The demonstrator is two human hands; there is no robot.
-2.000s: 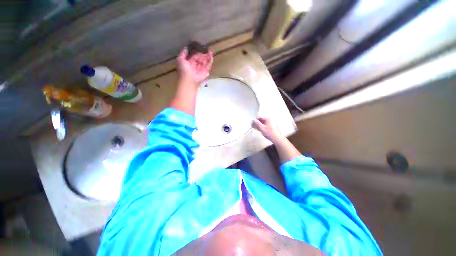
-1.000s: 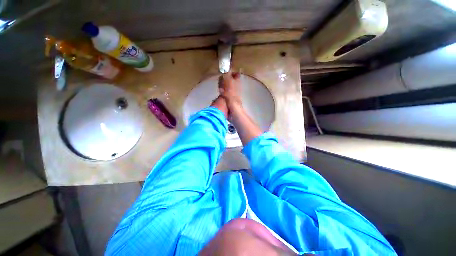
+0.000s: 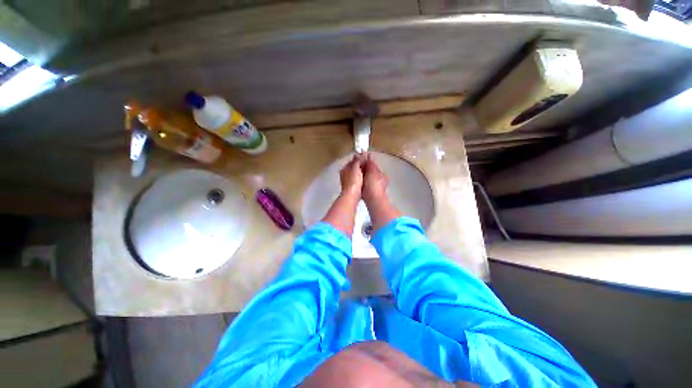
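My left hand (image 3: 351,178) and my right hand (image 3: 374,180) are side by side and touching under the silver faucet (image 3: 362,135), above the right washbasin (image 3: 413,193). Both are bare, and no object shows in them. The fingertips meet just below the spout and are too small to tell whether they are curled. Whether water is running cannot be told. The basin's drain (image 3: 367,229) shows between my forearms.
A left washbasin (image 3: 186,227) has its own faucet (image 3: 138,151). A purple-pink brush (image 3: 275,209) lies between the basins. An orange pump bottle (image 3: 186,140) and a white-yellow bottle (image 3: 228,125) stand behind. A cream dispenser (image 3: 531,87) is at the back right of the counter (image 3: 171,299).
One hand was around the other wrist; now the hands are side by side under the spout. The view has shifted, with basins and bottles lower and farther right.
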